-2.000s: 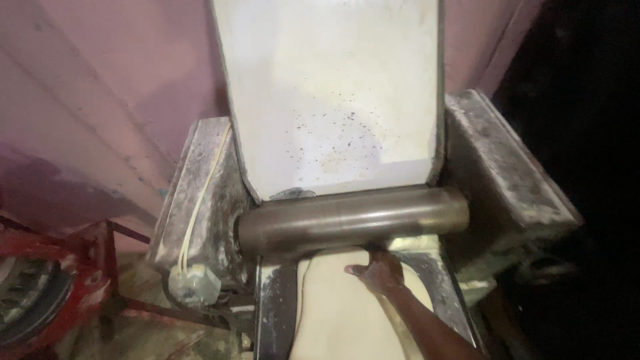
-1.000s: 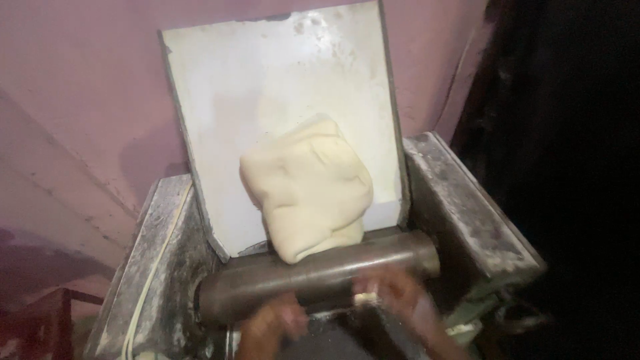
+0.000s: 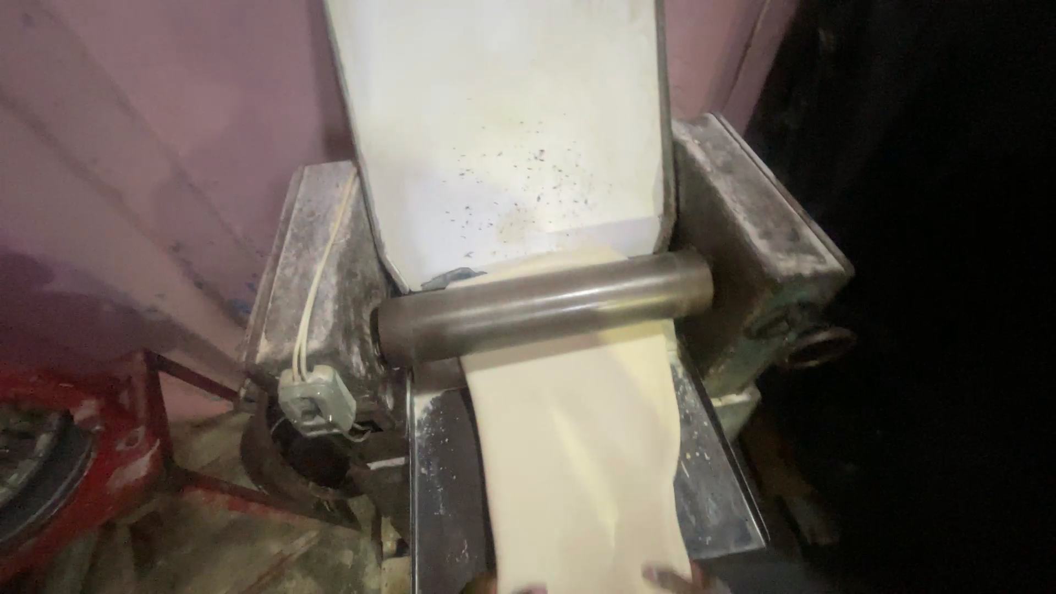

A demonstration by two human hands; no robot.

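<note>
A long flat sheet of pale dough point(image 3: 577, 445) comes out below the metal roller point(image 3: 544, 305) of a dough sheeter and lies over the dark metal tray point(image 3: 445, 487). A little of the dough shows behind the roller, at the foot of the upright white board point(image 3: 511, 124). At the bottom edge of the view my left hand point(image 3: 499, 587) is at the left side of the sheet, mostly cut off. My right hand point(image 3: 681, 577) touches the sheet's right side, blurred. Whether the fingers of either hand are closed on the dough is unclear.
Worn metal housings flank the roller, the left one point(image 3: 309, 247) carrying a cable and a switch box point(image 3: 318, 402). A handwheel point(image 3: 817, 346) sits on the right side. A red metal frame point(image 3: 124, 470) stands at the lower left, beside a pink wall point(image 3: 231, 107).
One second ago the dough lay as a folded lump on the white board behind the roller; now it is a flat sheet in front. My hands have moved from the roller down the tray.
</note>
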